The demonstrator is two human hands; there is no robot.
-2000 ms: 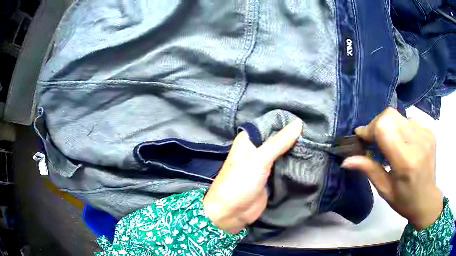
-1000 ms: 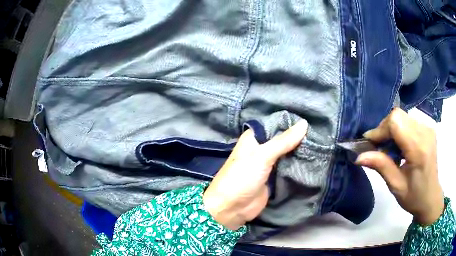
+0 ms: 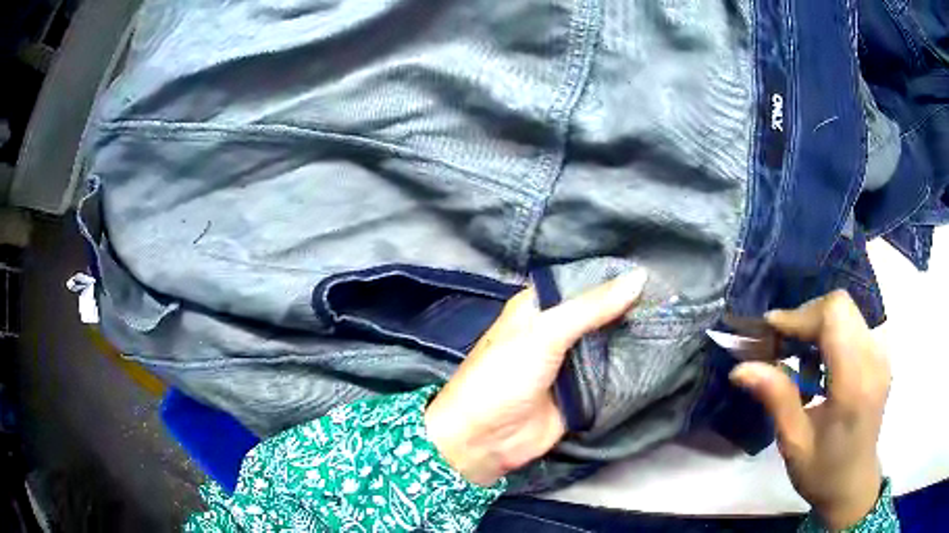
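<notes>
A denim jacket (image 3: 416,198) lies with its pale grey-blue inside up. Its dark collar band (image 3: 817,156) with a small black neck label (image 3: 776,115) runs down the right side. My left hand (image 3: 510,406) grips the fabric beside a dark-edged opening (image 3: 416,312), thumb on a seam (image 3: 666,318) that runs towards the collar. My right hand (image 3: 827,401) holds thread snips (image 3: 741,344) between thumb and fingers, blades pointing left near the collar end of that seam. A short dark loose thread (image 3: 202,232) lies on the pale fabric.
Other dark blue jackets (image 3: 911,115) are heaped at the upper right. The white table top (image 3: 666,486) shows below and right of the jacket. A blue container (image 3: 203,437) stands at the lower left, beside the grey floor with a yellow line. A white tag (image 3: 83,299) hangs at the jacket's left edge.
The jacket and collar have shifted right in view. My right hand has moved lower, with the snips slightly lower too. My left hand keeps its grip, and more dark edging shows beneath it.
</notes>
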